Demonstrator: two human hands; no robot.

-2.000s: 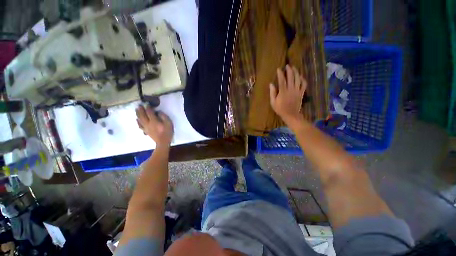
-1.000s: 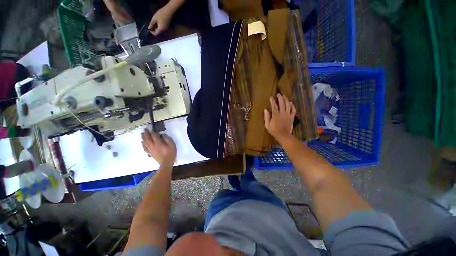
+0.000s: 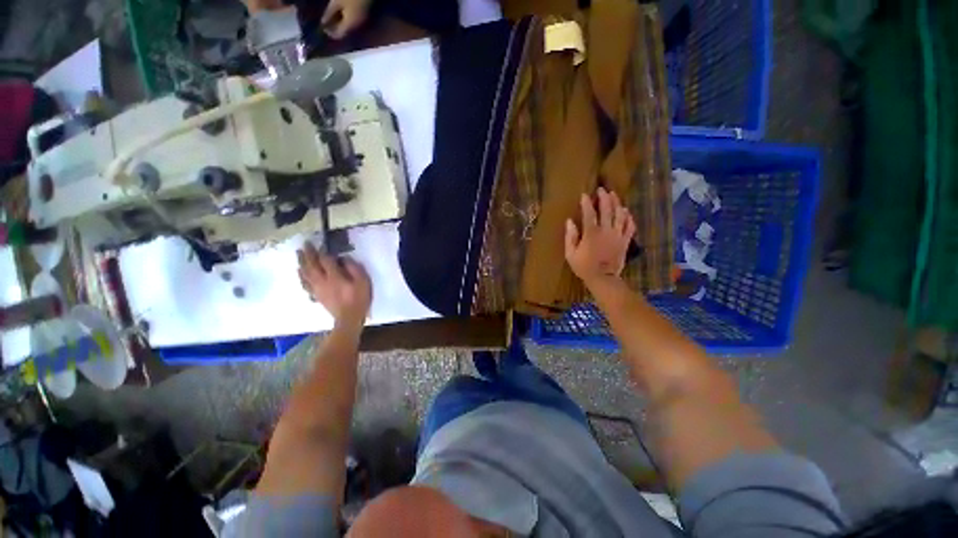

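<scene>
The cream-white sewing machine (image 3: 179, 163) stands at the left, with its needle area (image 3: 334, 194) over the white table top (image 3: 179, 305). My left hand (image 3: 336, 282) lies on the table just in front of the needle area, fingers spread, with nothing visible in it. My right hand (image 3: 601, 240) rests flat with fingers apart on the brown cloth (image 3: 557, 221). Plaid cloth (image 3: 653, 200) lies beside and under it, with a loose thread tangle. A dark cloth panel (image 3: 452, 200) with a white stitched line lies between the machine and the brown cloth.
Blue plastic crates (image 3: 788, 247) stand right of the table, one with scraps inside. Another person's hand (image 3: 345, 15) shows at the top edge. A pale bendable lamp tube (image 3: 200, 114) arches over the machine. Thread cones (image 3: 79, 352) stand at the far left. Green cloth hangs at right.
The camera view has shifted several times. The other person's hands appeared at the top and now show less. My hands stay in about the same places on the table and cloth.
</scene>
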